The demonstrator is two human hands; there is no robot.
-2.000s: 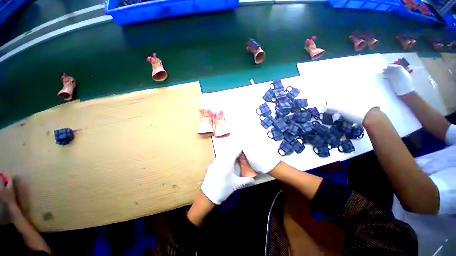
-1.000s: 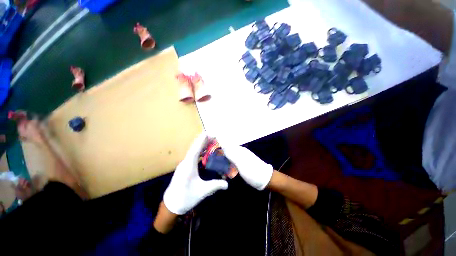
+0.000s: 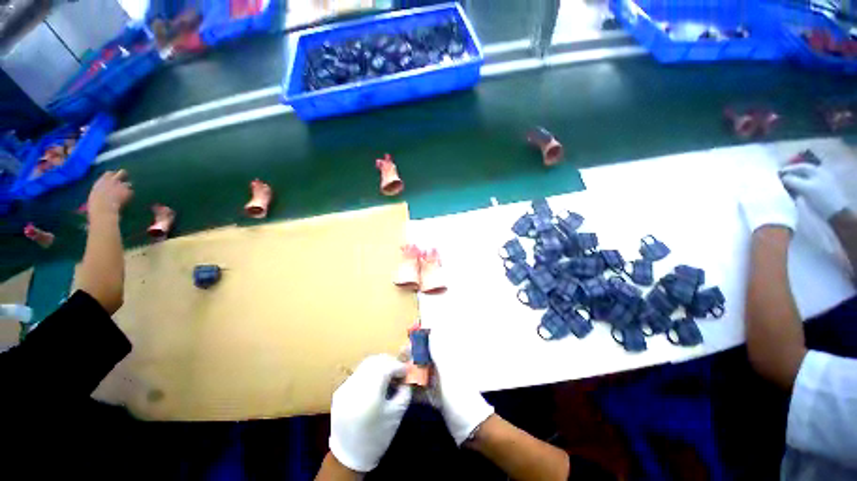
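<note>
My left hand [image 3: 368,410], in a white glove, grips a flesh-coloured body piece [image 3: 417,376] by its lower end. A dark looped part [image 3: 420,348] sits around the piece's upper part, with a little red showing above it. My right hand [image 3: 456,399], also gloved, is against the piece's right side; its fingertips are partly hidden. Two red-topped body pieces [image 3: 420,271] stand side by side where the cardboard meets the white sheet. A heap of dark looped parts [image 3: 601,291] lies on the white sheet [image 3: 470,338].
A single dark part [image 3: 207,275] lies on the tan cardboard [image 3: 282,329]. The green conveyor [image 3: 329,150] carries spaced body pieces. A blue tote [image 3: 385,89] of dark parts stands beyond. A neighbour's arm [image 3: 105,249] reaches over the belt at left; a neighbour's gloved hands [image 3: 769,202] work at right.
The view has swung back up to the belt. My hands have raised the piece with its dark part to the sheet's front edge, upright. The left neighbour's arm has reached out to the belt.
</note>
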